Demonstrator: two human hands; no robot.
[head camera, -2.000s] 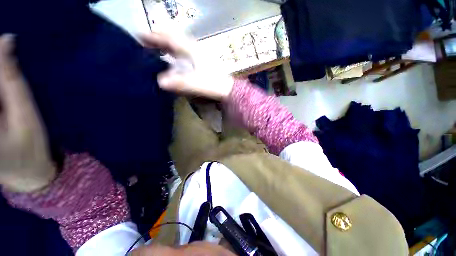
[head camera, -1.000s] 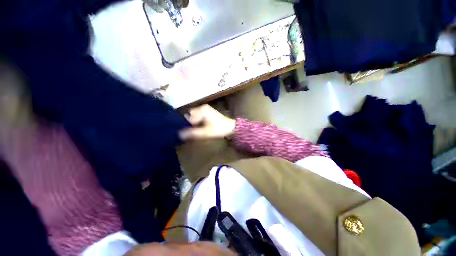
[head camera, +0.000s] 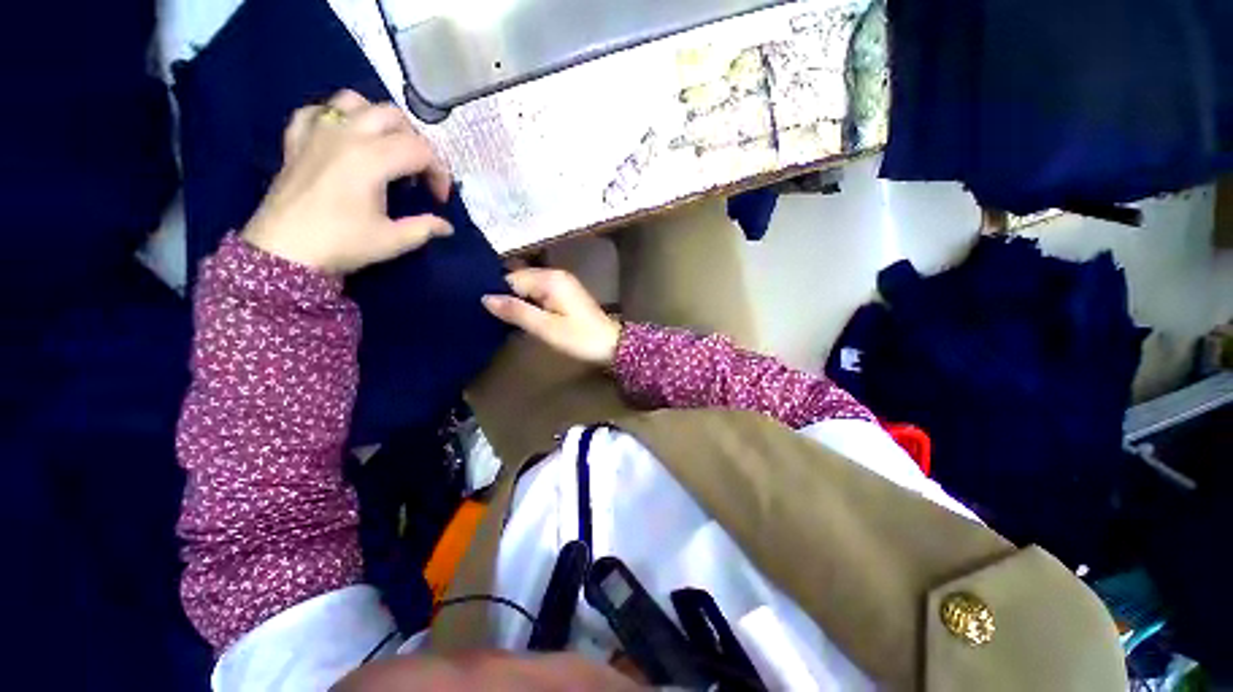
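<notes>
A dark navy garment piece (head camera: 419, 311) lies over the left part of the white table and hangs over its front edge towards my lap. My left hand (head camera: 345, 189) rests on top of it, thumb and fingers apart, with a ring on one finger. My right hand (head camera: 557, 314) pinches the piece's right edge between thumb and fingers at the table's front edge. A large navy garment bulk (head camera: 81, 365) fills the far left, left of my left sleeve. The pale machine bed (head camera: 541, 38) shows at the top, cut off by the frame; no needle is visible.
A dark stack of pieces (head camera: 1061, 95) hangs over the table's right end. A crumpled navy garment heap (head camera: 1001, 379) lies lower right. The white marked table (head camera: 676, 135) has a brown front edge. Black clips or straps (head camera: 649, 629) hang at my chest. A red thing (head camera: 909, 443) shows behind my right sleeve.
My left hand has moved from the far left onto the piece near the table edge. My right hand keeps its pinch on the edge. The view has shifted, and the needle area has left the top.
</notes>
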